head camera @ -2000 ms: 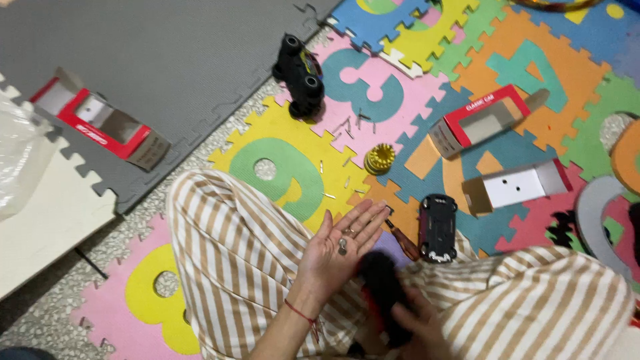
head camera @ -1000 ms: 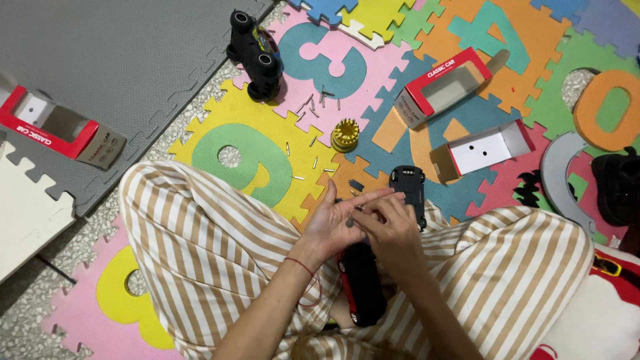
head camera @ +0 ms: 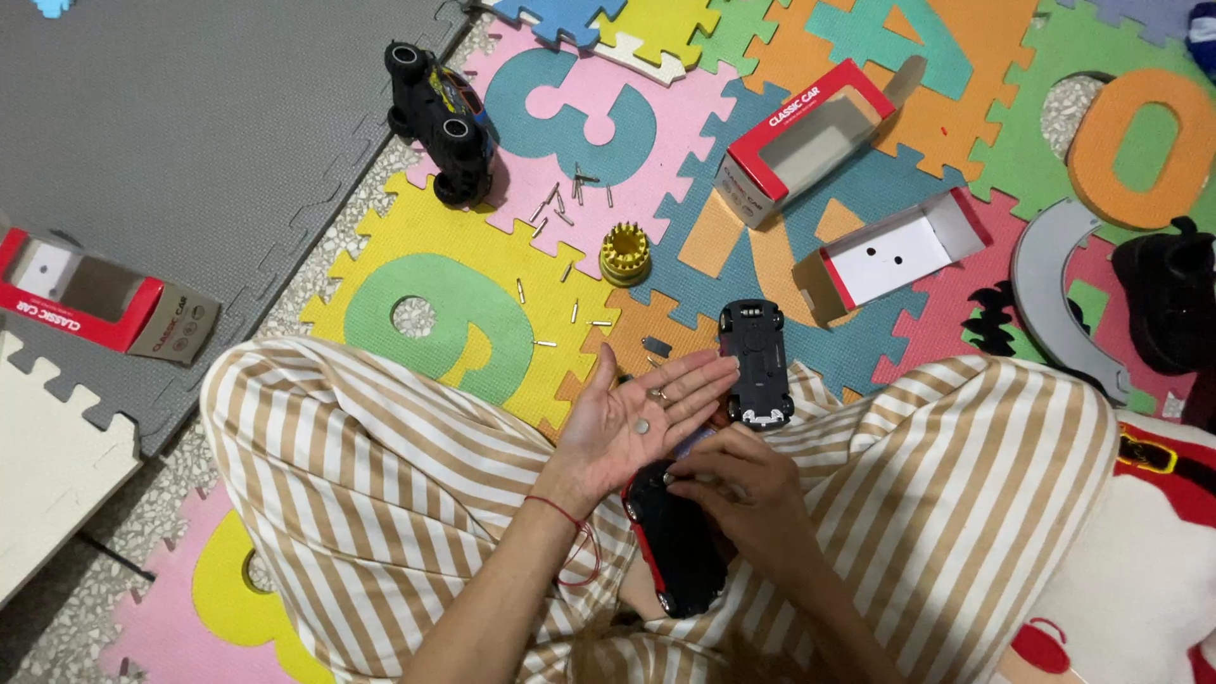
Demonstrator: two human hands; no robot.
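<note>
My left hand (head camera: 632,423) lies palm up with the fingers stretched, a small round metal button cell (head camera: 642,427) resting on the palm. The fingertips of my right hand (head camera: 736,484) pinch a small shiny round piece (head camera: 668,478), probably another cell, over one end of a red toy car (head camera: 679,551). That car lies underside up in my lap, partly behind my right hand. A black toy car (head camera: 757,366) is also underside up, just beyond my fingers. A small dark flat piece (head camera: 656,346) lies on the mat left of it.
Metal screwdriver bits (head camera: 575,311) lie scattered on the foam puzzle mat around a yellow bit holder (head camera: 625,255). Toy-car boxes stand at the left (head camera: 85,294) and right (head camera: 807,142), with an open box (head camera: 902,249) nearby. A toy truck (head camera: 442,123) lies on its side; a grey curved track (head camera: 1054,294) is at right.
My left palm, holding small pieces, stays upturned. My right hand has let go of the red car, picked at the palm, and moved over the car, which now lies in my lap.
</note>
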